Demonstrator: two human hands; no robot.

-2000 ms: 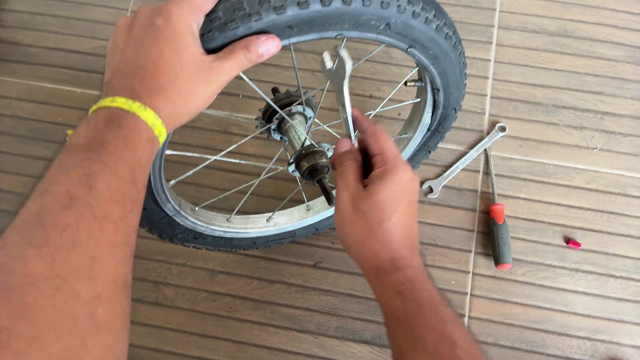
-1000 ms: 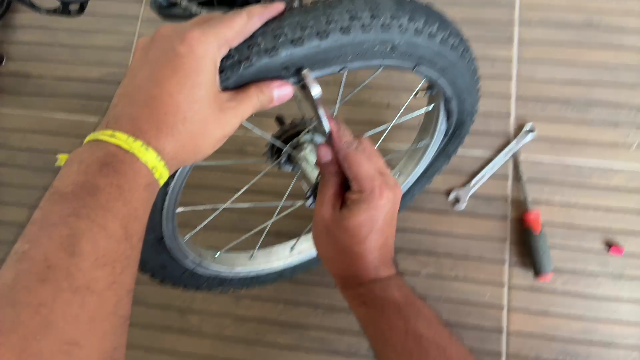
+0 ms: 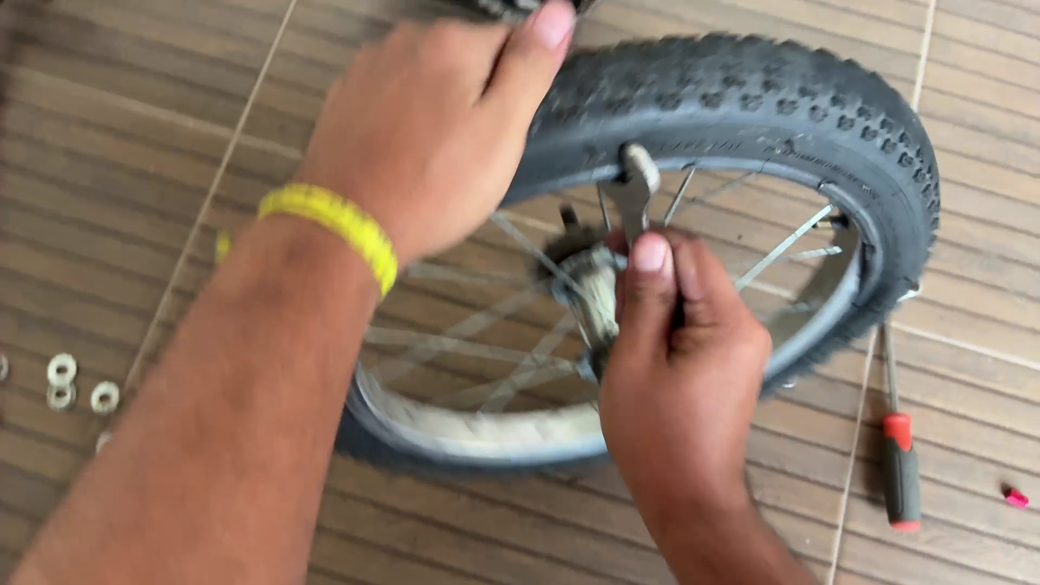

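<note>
A small bicycle wheel with a knobby black tire (image 3: 731,97) stands tilted on the floor. My left hand (image 3: 431,130), below a yellow wristband (image 3: 329,219), lies at the tire's upper left; its thumb points up and its other fingers are hidden behind the hand. In my right hand (image 3: 691,349) is a metal open-end wrench (image 3: 638,183), its jaw up near the inner edge of the tire, in front of the spokes. Whether the jaw touches the tire cannot be told. Behind that hand is the wheel hub (image 3: 593,301), with a sprocket (image 3: 565,244), partly hidden.
A screwdriver with a red and grey handle (image 3: 900,471) lies on the wood-look tiled floor (image 3: 455,528) at the right, with a small pink piece (image 3: 1016,497) beyond it. Several metal washers or nuts (image 3: 62,370) lie at the left. A dark object (image 3: 504,6) shows at the top edge.
My left thumb, earlier laid over the tire's side, now points up at its tread. The wrench remains in my right hand. The combination wrench on the floor is now mostly hidden behind the tire.
</note>
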